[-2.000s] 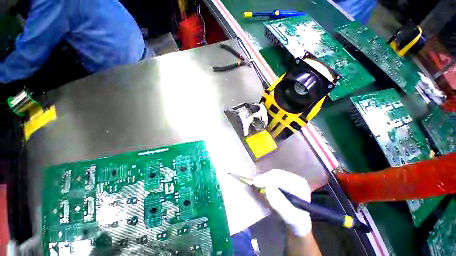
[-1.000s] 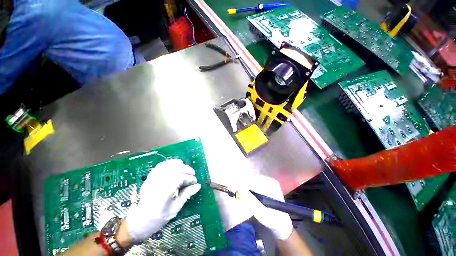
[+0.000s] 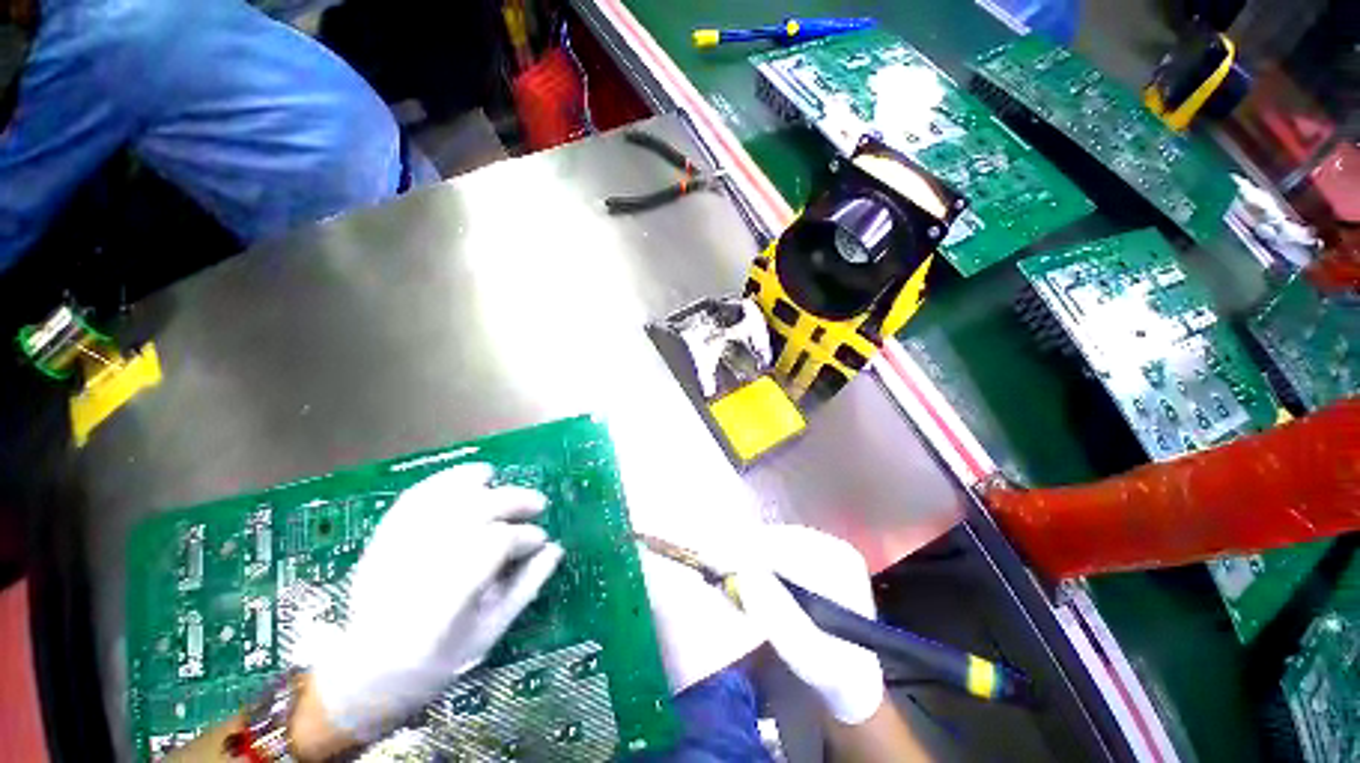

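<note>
The green circuit board (image 3: 358,514) lies solder side up on the metal plate at the lower left. My left hand (image 3: 433,589), in a white glove, is over the board's middle with thumb and fingers close together; whether it pinches solder wire cannot be made out. My right hand (image 3: 817,619), in a white glove, holds the soldering iron (image 3: 895,638) like a pen. The iron's tip points left, at the board's right edge; whether it touches cannot be told. The iron stand (image 3: 719,346) with its yellow sponge (image 3: 756,418) is beyond my right hand.
A black fan (image 3: 853,246) in a yellow frame stands beside the stand. Side cutters (image 3: 664,175) lie at the plate's far edge. The solder reel (image 3: 67,346) is far left. A red-orange duct (image 3: 1193,499) crosses the green conveyor, which carries several boards. A person's blue-clothed legs (image 3: 224,112) are far left.
My left hand has come in over the board since the first frame, then shifted slightly left. My right hand with the iron has moved left and down since the first frame.
</note>
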